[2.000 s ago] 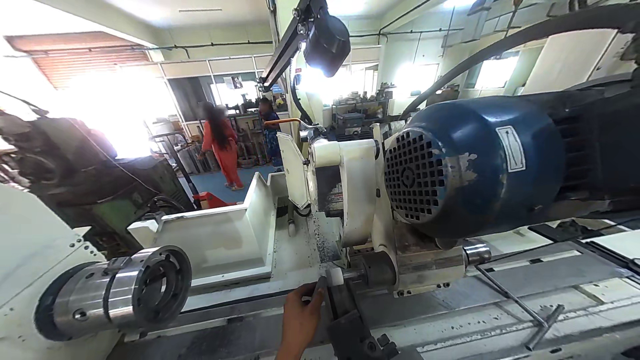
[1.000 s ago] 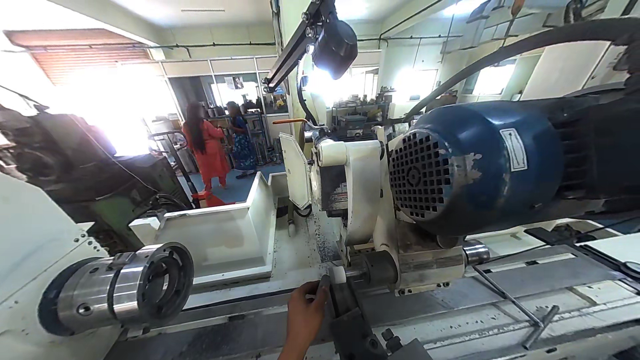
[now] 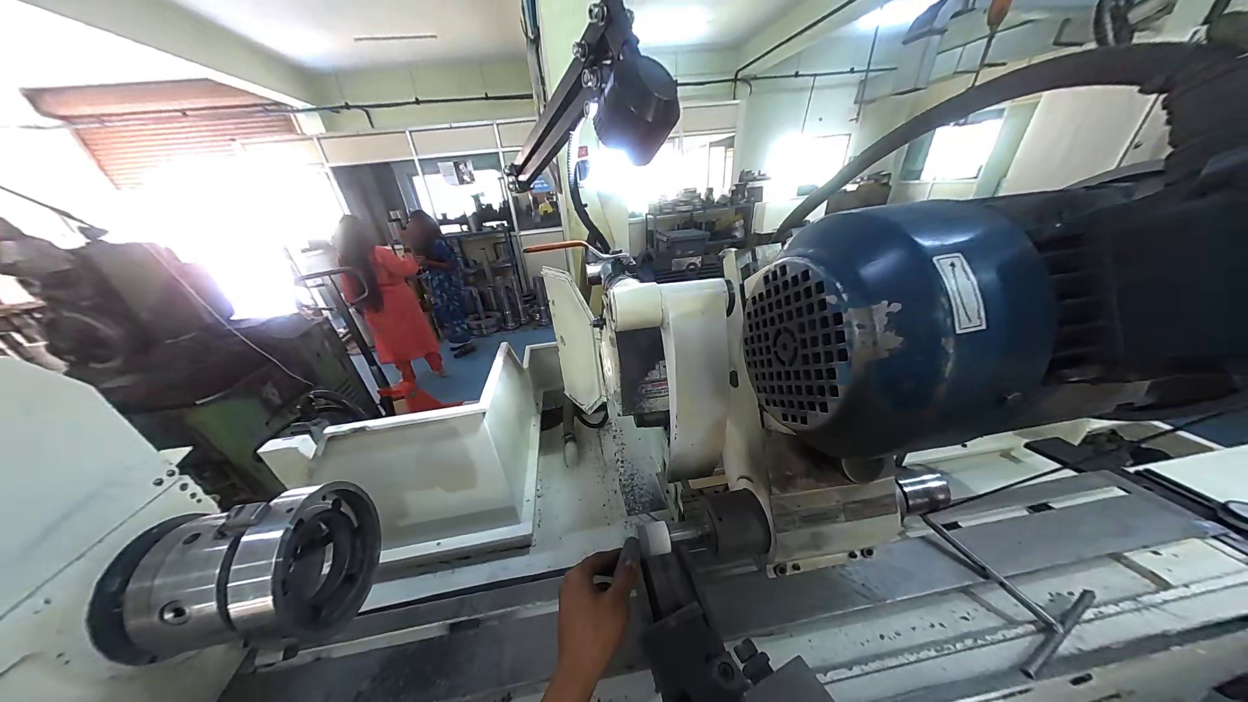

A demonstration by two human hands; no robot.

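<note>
My left hand (image 3: 597,606) reaches up from the bottom middle, its fingertips closed at a small pale cylindrical piece (image 3: 655,537). Beside the fingertips, the piece meets the end of a metal spindle (image 3: 690,532) that comes out of a dark round collar (image 3: 738,523). Just below and right of the hand stands a dark metal tool support (image 3: 682,624) with bolts. The fingers partly hide the piece's left end. My right hand is outside the view.
A blue electric motor (image 3: 907,327) fills the right. At left is a steel chuck ring (image 3: 292,565). A white machine guard (image 3: 419,478) stands behind. A T-handled wrench (image 3: 1058,634) lies at right. Two people (image 3: 385,302) stand in the back.
The two people in the background now stand closer together than two seconds ago. My left hand stays at the same small piece.
</note>
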